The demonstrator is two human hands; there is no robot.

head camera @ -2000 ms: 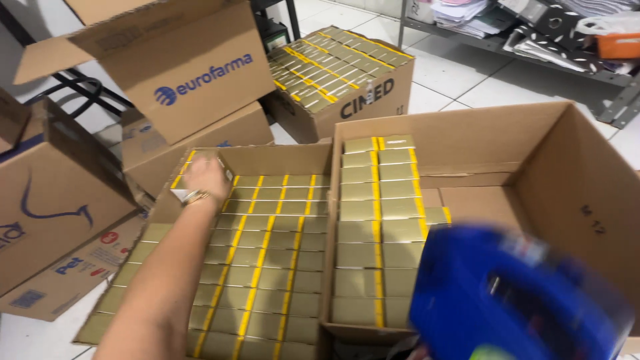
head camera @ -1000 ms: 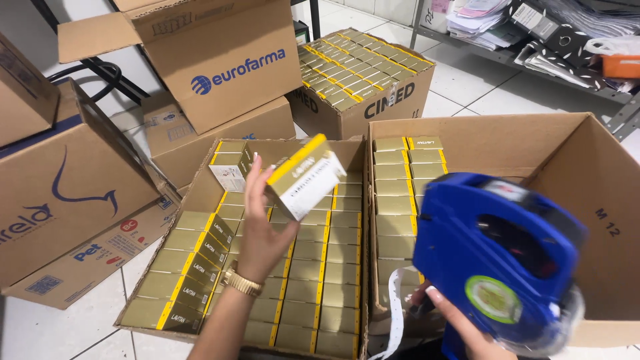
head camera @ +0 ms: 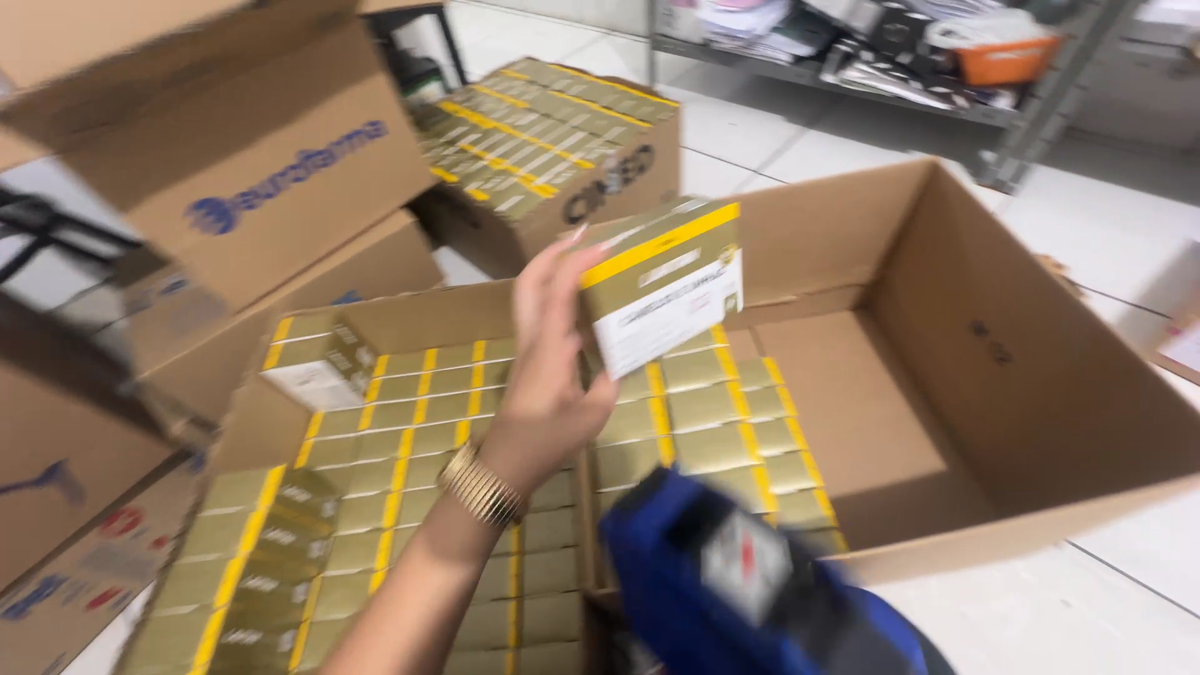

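Note:
My left hand, with a gold bracelet at the wrist, grips a gold medicine carton with a yellow stripe and a white printed panel. It is held above the wall between two open cardboard boxes. A blue handheld label gun, blurred, is at the lower middle; my right hand is hidden behind it or below the frame. Rows of similar gold cartons fill much of the left box. More gold cartons stand along the left side of the right box.
Behind stands another box packed with gold cartons. Printed cardboard boxes are stacked at the left. A metal shelf with papers and an orange item is at the top right, over a white tiled floor.
My left hand reached into the left box's far corner, lifted a carton out and has carried it right to the divide between the boxes. My right hand, visible a second ago, no longer shows.

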